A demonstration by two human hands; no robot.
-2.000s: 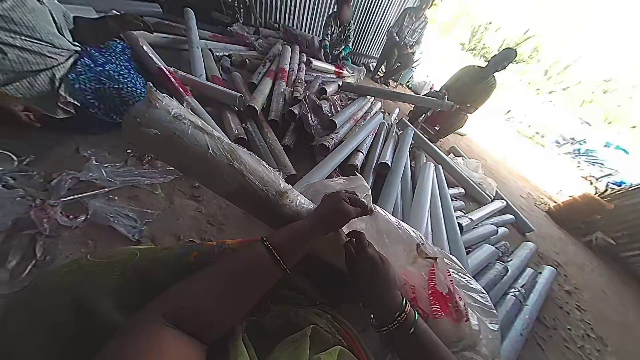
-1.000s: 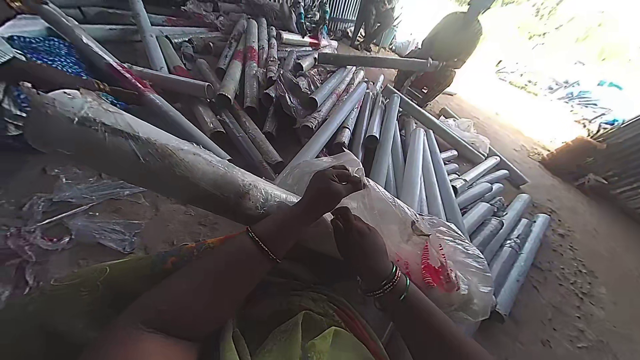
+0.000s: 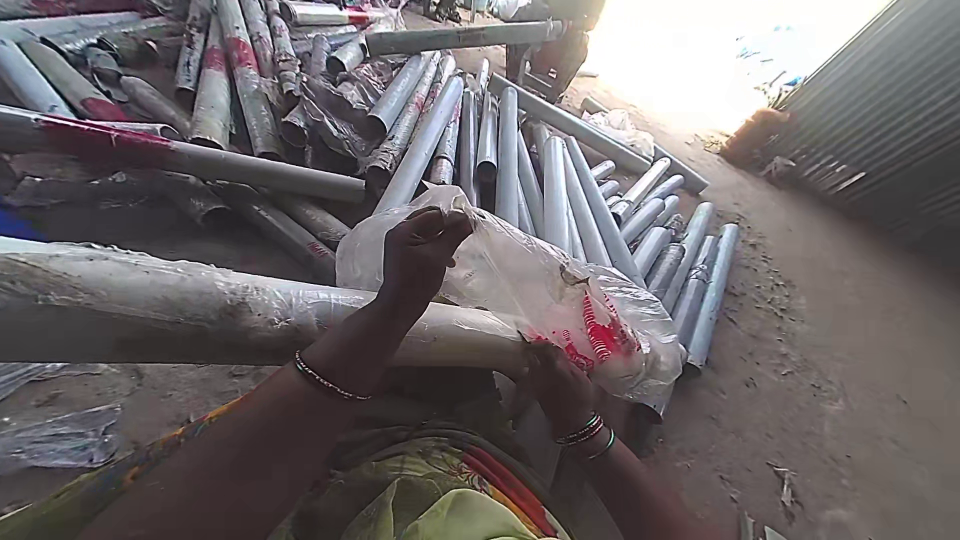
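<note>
A long, thick grey tube (image 3: 187,315) lies across in front of me, with film clinging to its surface. Around its right end bunches a clear plastic wrap (image 3: 517,270) with red printing. My left hand (image 3: 424,251) pinches the upper edge of this wrap, raised above the tube. Lower and to the right, my right hand (image 3: 551,371) grips the wrap beside the tube's end. Bangles circle both wrists. What lies under the bunched plastic is hidden.
Many grey tubes (image 3: 555,191) lie piled beyond the wrap, some marked red. A red-stained tube (image 3: 247,169) crosses at left. Torn plastic (image 3: 64,439) lies on the dirt floor. A corrugated metal wall (image 3: 885,112) stands at right. A person (image 3: 551,56) sits at the back, partly cut off.
My hands have moved apart: the left is now higher on the wrap, the right down by the tube's end. The view has shifted to the right.
</note>
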